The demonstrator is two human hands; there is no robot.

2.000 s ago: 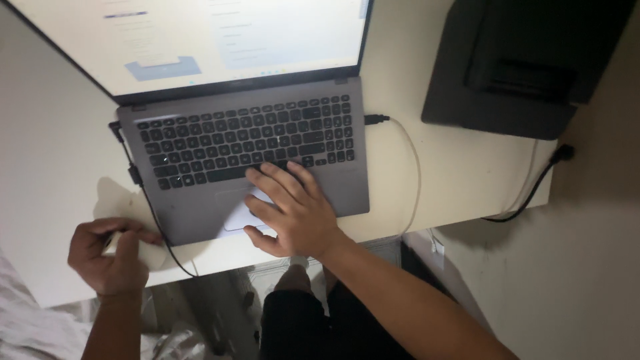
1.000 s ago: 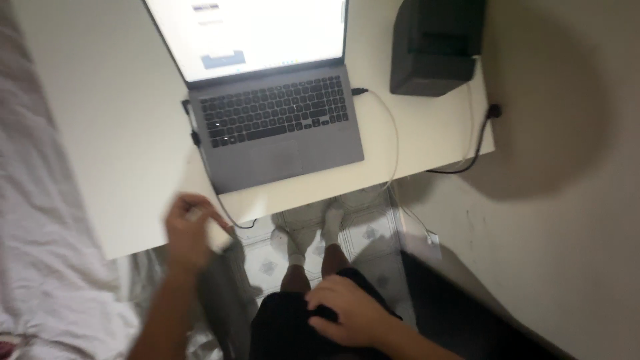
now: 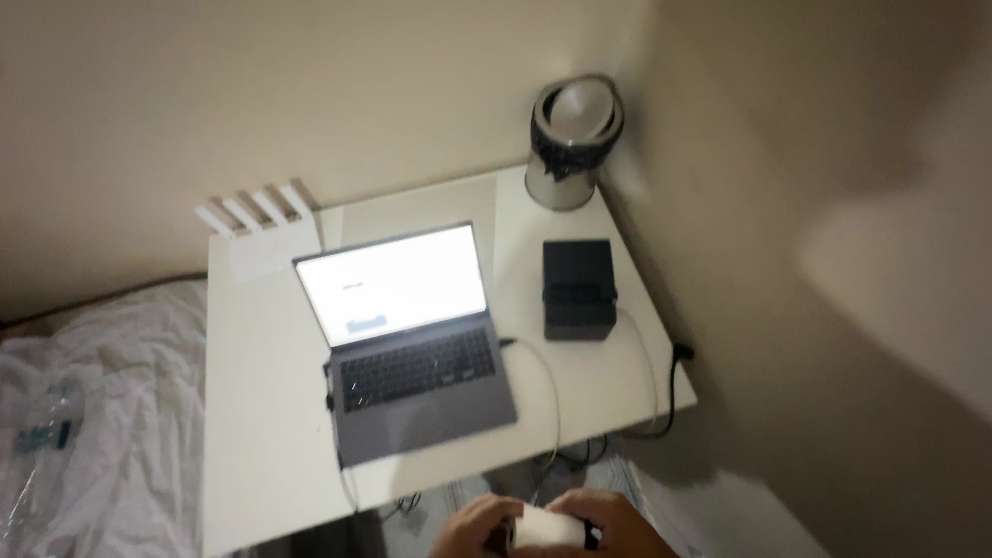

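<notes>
At the bottom edge of the head view, my left hand (image 3: 482, 527) and my right hand (image 3: 608, 521) meet around a small white object (image 3: 549, 528), perhaps a paper roll; its far side and underside are hidden. Beyond them, an unfolded grey laptop (image 3: 426, 434) rests on the white table (image 3: 263, 434) with its screen lit. A black boxy device (image 3: 578, 291), which looks like a small printer, is right of the laptop, and a pale cable (image 3: 556, 387) leaves the laptop's right side.
A white router with several antennas (image 3: 275, 246) stands at the back left. In the back right corner is a metal bin-like container (image 3: 575, 143). A black plug and cable (image 3: 676, 380) hang at the table's right edge. Rumpled white bedding (image 3: 147, 372) lies to the left.
My right hand has left the laptop's touchpad and my left hand has come away from the table's left front edge; both now hold the white object together. The view has moved back and up.
</notes>
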